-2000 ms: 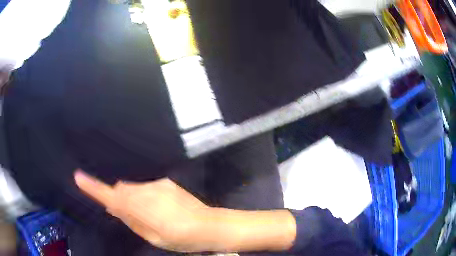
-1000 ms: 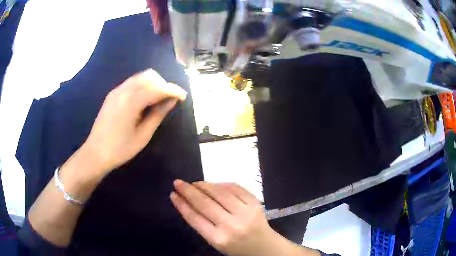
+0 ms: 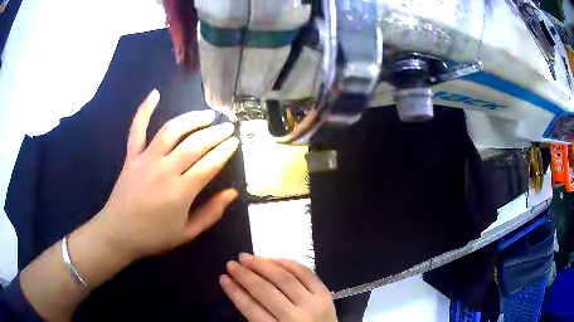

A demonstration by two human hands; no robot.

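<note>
A wide black fabric panel (image 3: pixel 75 182) lies left of the bright needle plate (image 3: pixel 277 165). My left hand (image 3: pixel 173 170) lies on it with spread fingers, the fingertips by the panel's edge near the presser foot area. My right hand (image 3: pixel 283 290) lies lower, palm down, its fingertips on the panel's edge; the picture's bottom cuts it off. A second black piece (image 3: pixel 390 201) lies flat right of the plate, under the white sewing machine head (image 3: pixel 264 31). The needle is hidden by the head and glare.
A dark red tuft (image 3: pixel 181 31) hangs at the head's left. A grey-tan block (image 3: pixel 323 160) sits right of the plate. The marked strip (image 3: pixel 434 259) runs along the table's front edge. A blue basket (image 3: pixel 525 302) is at lower right, an orange basket (image 3: pixel 560 165) at far right.
The machine head shows larger and lower in view. My left hand has opened from a pinch and spread its fingers on the cloth. My right hand sits lower in the picture, still by the edge.
</note>
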